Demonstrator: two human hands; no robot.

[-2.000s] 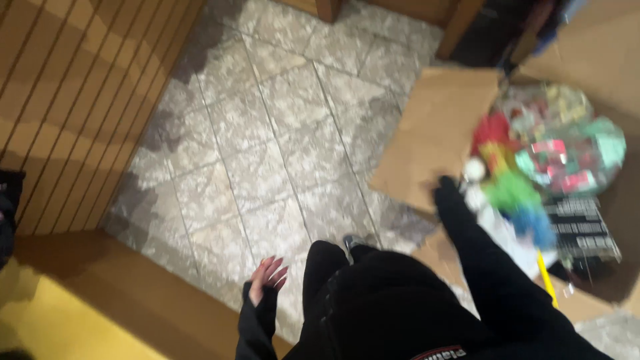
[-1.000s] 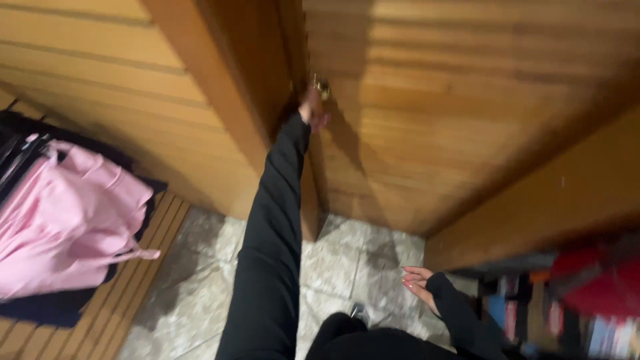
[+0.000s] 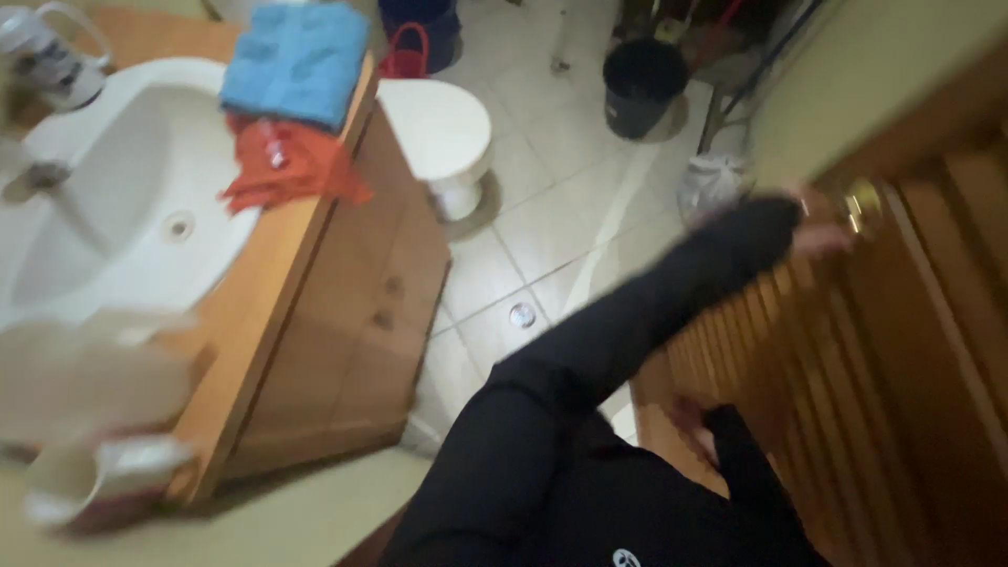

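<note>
A wooden door (image 3: pixel 906 315) with vertical slats stands at the right, with a brass doorknob (image 3: pixel 860 206) near its edge. My left hand (image 3: pixel 819 224) reaches out on a long black sleeve and is at the knob; blur hides whether the fingers grip it. Low in front of the door, my right hand (image 3: pixel 693 421) hangs near my body, blurred, with nothing visible in it. On the left, a wooden vanity counter (image 3: pixel 264 307) holds a white sink (image 3: pixel 126 228), a folded blue towel (image 3: pixel 295 63) and a crumpled orange cloth or bag (image 3: pixel 295 161).
Beyond the vanity stands a white toilet (image 3: pixel 441 130). A black bucket (image 3: pixel 642 87) and a whitish bag (image 3: pixel 711 185) rest on the tiled floor (image 3: pixel 543 205) by the far right wall. A white mug or pitcher (image 3: pixel 55 59) is on the counter, near the faucet (image 3: pixel 39 179).
The view has swung from a hallway with a wooden door to a bathroom. My left hand was at a doorknob one second ago and is at a knob on the right side now.
</note>
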